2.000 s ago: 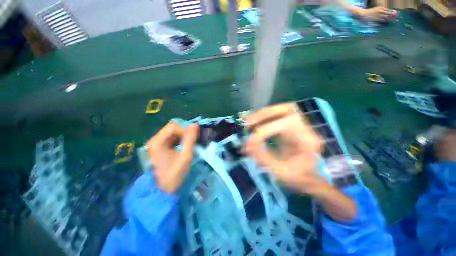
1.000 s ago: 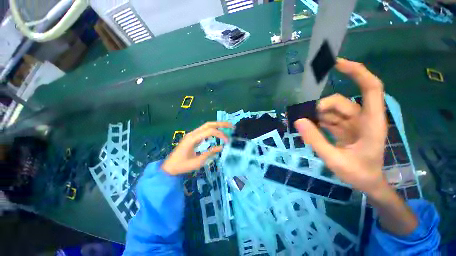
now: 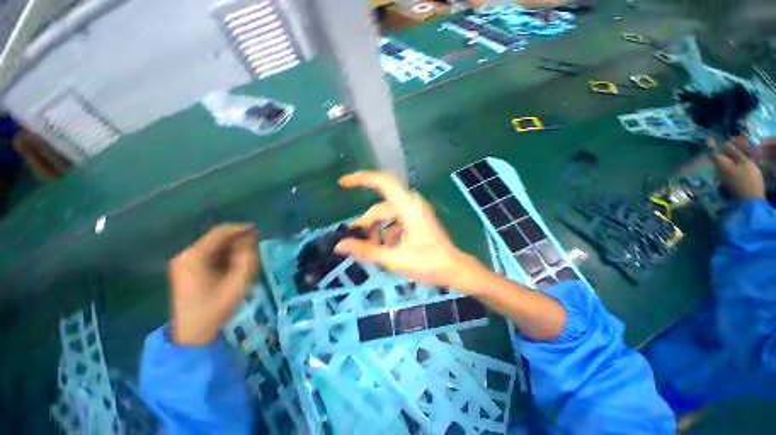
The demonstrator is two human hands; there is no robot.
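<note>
My left hand is blurred, left of the sheet heap, with curled fingers. A small dark spot shows at its fingertips; I cannot tell whether it is a held piece. My right hand is over the heap with its fingers apart, and no pad shows on it. Its thumb is beside the crumpled black scrap pile on the pale blue empty liners. A strip with black rectangles lies across the liners. A sticker sheet with rows of black rectangles lies to the right.
Dark plastic frames are piled at the right. Yellow-edged frames lie farther back. A metal post stands ahead. A clear bag lies at the far side. Another person's hand is at the right, near a black heap.
The black pads on my right hand's fingers no longer show. My right hand has lowered to the scrap pile. My left hand has moved away from the strip, which lies on the liners. The view has shifted.
</note>
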